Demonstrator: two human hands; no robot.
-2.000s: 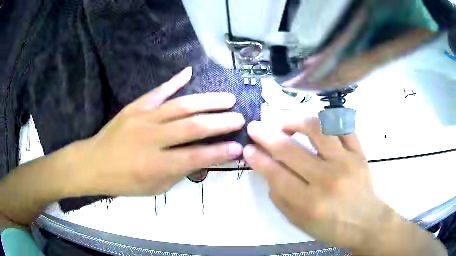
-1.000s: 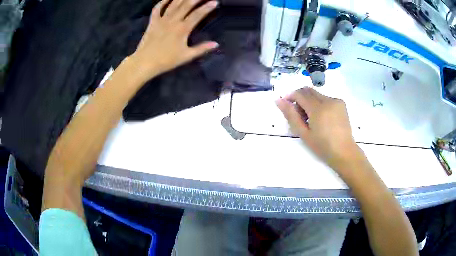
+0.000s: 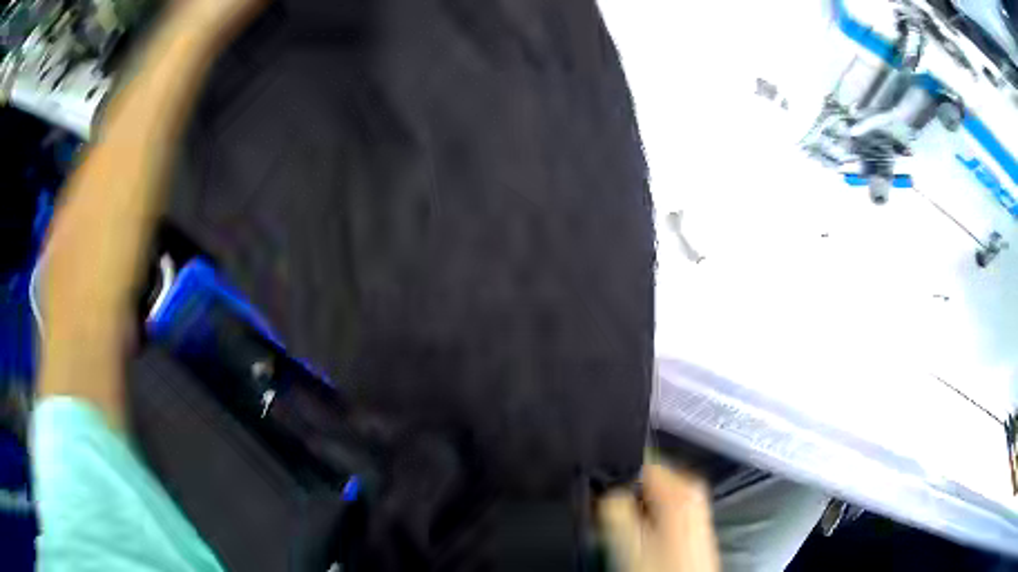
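A large dark garment panel [image 3: 480, 223] spreads from the top of the view down over the table's left part and front edge toward the lap. My right hand [image 3: 659, 520] is blurred at the bottom, closed on the panel's lower right corner. My left forearm rises along the left side; my left hand is cut off by the top edge, so its fingers do not show. The sewing machine's needle and foot area [image 3: 876, 129] is at the upper right, apart from the cloth.
The white table [image 3: 781, 302] has a graduated band [image 3: 737, 413] along its curved front edge. A blue basket [image 3: 207, 302] with dark pieces is at the lower left. Loose thread ends lie on the table. A small tool is at the far right edge.
The view has swung left. The dark cloth has come away from the machine and now spreads toward the lap. My right hand has moved from beside the foot to the cloth's lower corner.
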